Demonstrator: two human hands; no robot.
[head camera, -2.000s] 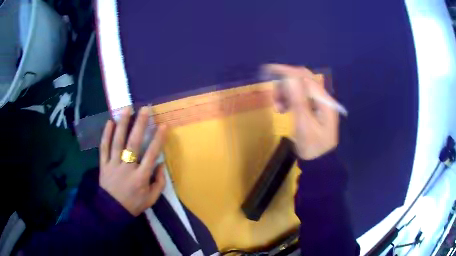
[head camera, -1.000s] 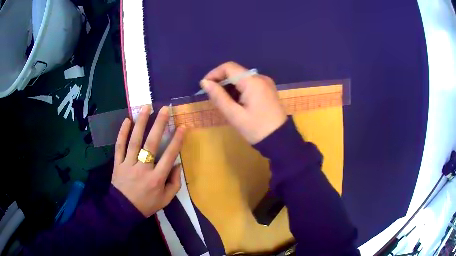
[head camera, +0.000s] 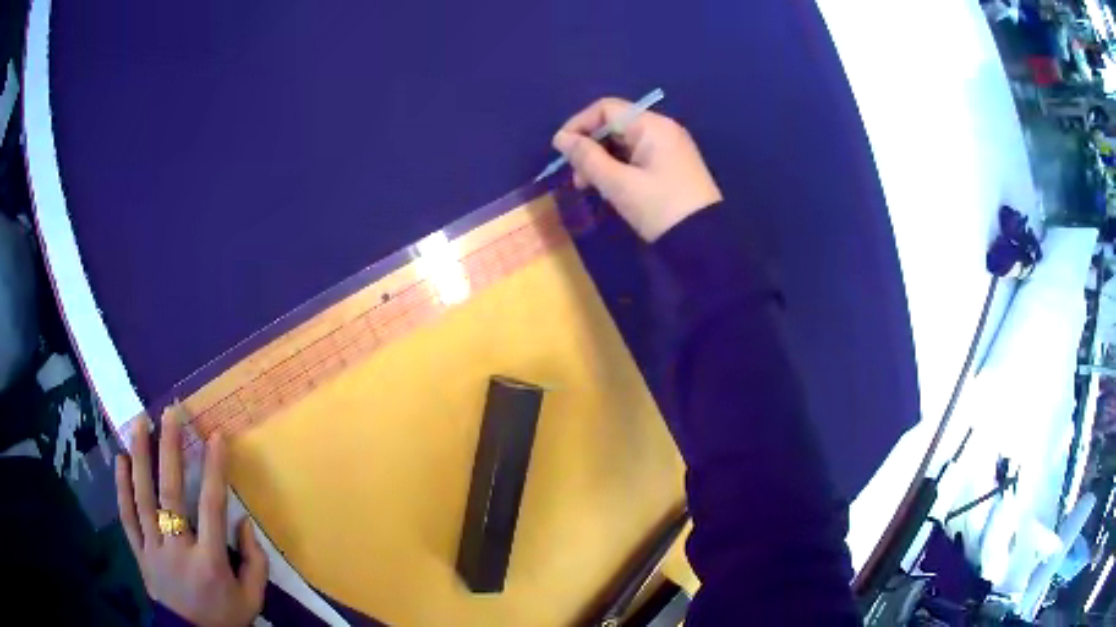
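Note:
A clear ruler with reddish grid lines (head camera: 337, 328) lies along the top edge of the yellow card pattern (head camera: 367, 453), on dark purple fabric (head camera: 428, 110). My left hand (head camera: 190, 533), with a gold ring, lies flat with fingers apart on the ruler's left end. My right hand (head camera: 643, 165) holds a thin pale marking pen (head camera: 646, 103), its tip at the ruler's upper edge near the right end. A black bar weight (head camera: 499, 484) lies on the pattern. Dark shears (head camera: 643, 576) show partly at the pattern's bottom edge.
The white table (head camera: 912, 147) shows past the fabric's right edge. A long dark curved rod (head camera: 958, 398) and several mixed tools lie at the right. A dark purple scrap (head camera: 1013, 243) sits at the far right. Pale scraps lie on the floor at the left.
My right hand has moved with the pen from near the ruler's left end to its right end. My left hand stays on the ruler's left end. The view has shifted and turned.

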